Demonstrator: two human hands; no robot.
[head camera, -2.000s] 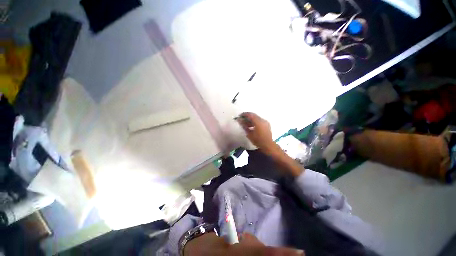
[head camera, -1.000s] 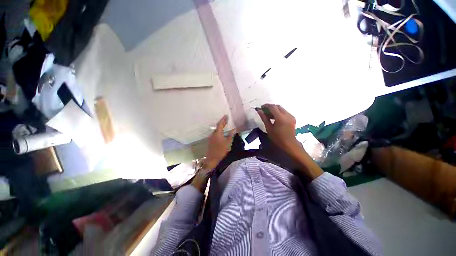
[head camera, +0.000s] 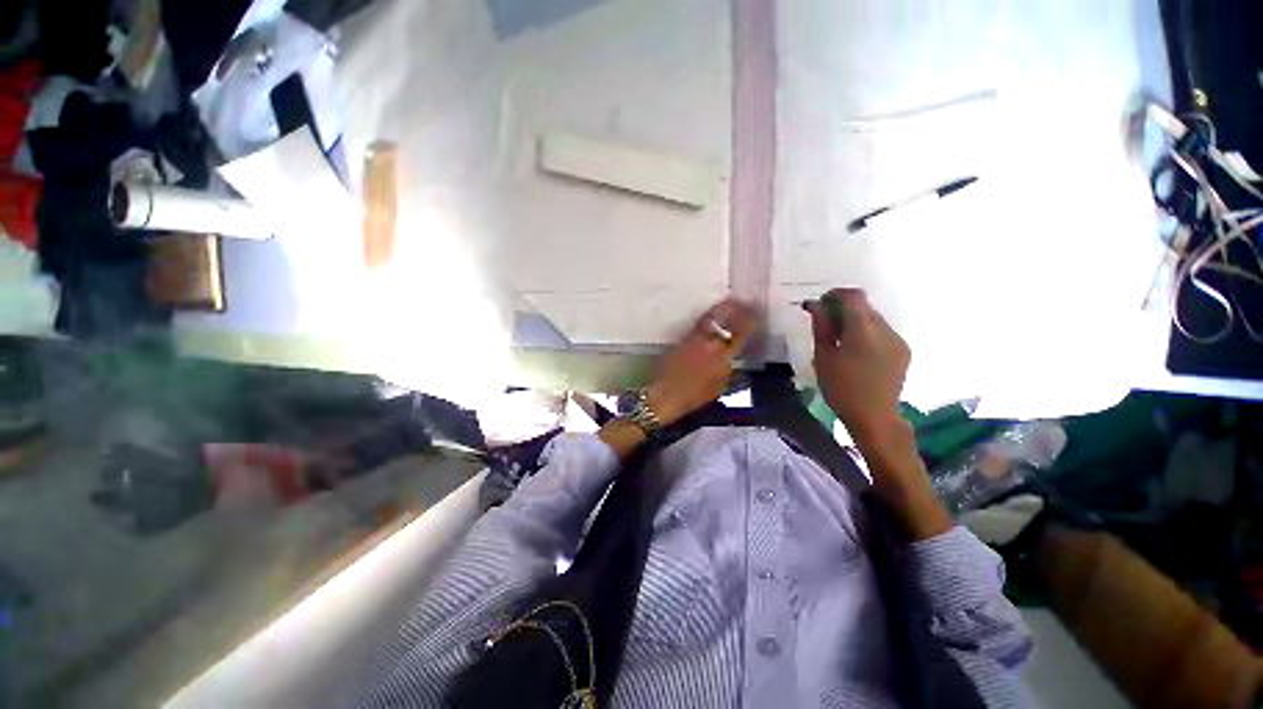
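White pattern paper covers the table in front of me. The clear pinkish ruler lies on it, running from the top edge down to the near edge. My left hand rests with its fingertips at the ruler's near end; it wears a ring. My right hand is just right of the ruler, its fingers closed on a slim green pen with its thin tip on the paper. A black and white pen lies on the paper. A narrow off-white pattern piece lies left of the ruler.
A tan wooden strip and a white paper roll lie at the left. A tangled tape measure is on the black surface at the right. A brown roll-like item is at the lower right.
The view has turned, so the ruler now stands nearly upright in it. My left hand has come from near my body to the ruler's near end. My right hand still holds the green pen.
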